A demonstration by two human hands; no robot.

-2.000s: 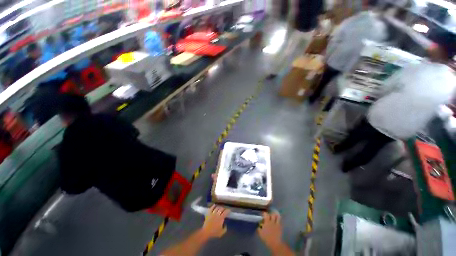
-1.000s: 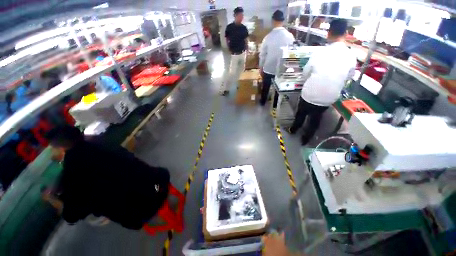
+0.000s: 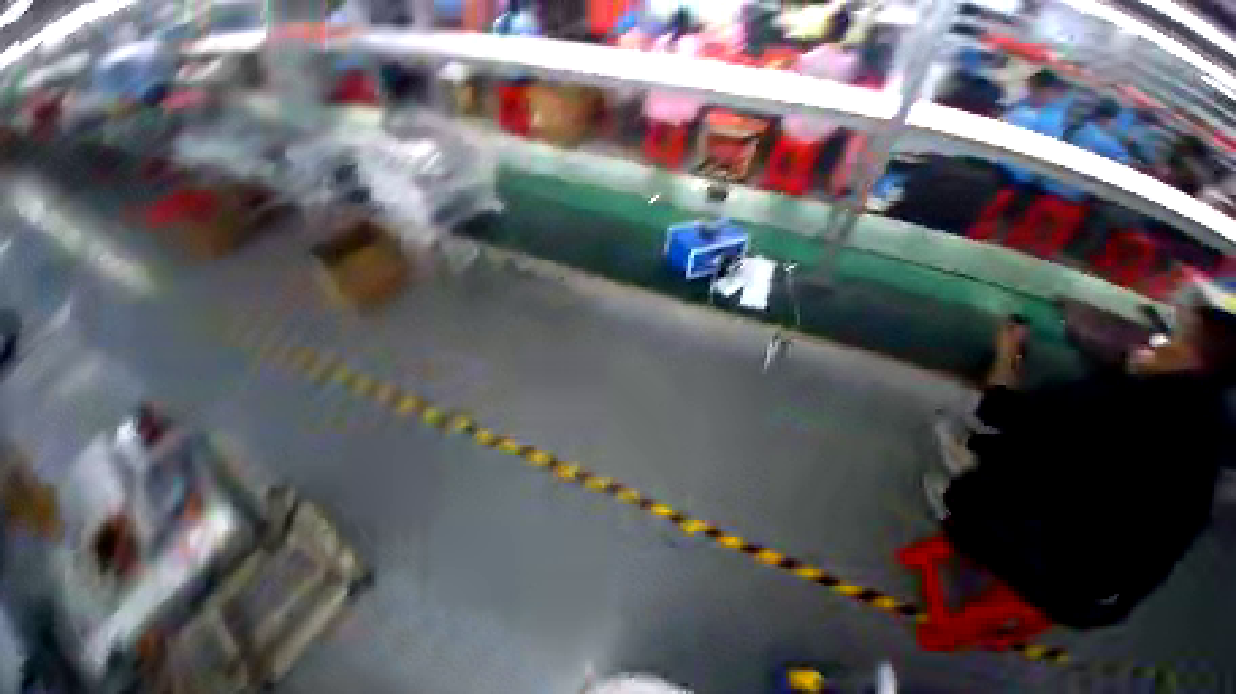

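Neither of my hands is in view. At the bottom edge, a rounded white thing [image 3: 637,685] is cut off, and I cannot tell what it is. A small yellow piece [image 3: 805,679] with blue beside it and a thin pale piece [image 3: 887,678] also show at that edge. The trolley and the white foam box cannot be made out. The view is blurred.
Yellow-black tape [image 3: 596,481] crosses the grey floor. A person in black sits on a red stool [image 3: 965,597] at right, by a green bench [image 3: 596,224] holding a blue box [image 3: 706,250]. An open carton [image 3: 362,266] stands upper left; blurred equipment [image 3: 203,556] is lower left.
The view has swung left. The seated person has moved from the left to the right of the picture. The foam box, the trolley handle and my hands have left the clear view.
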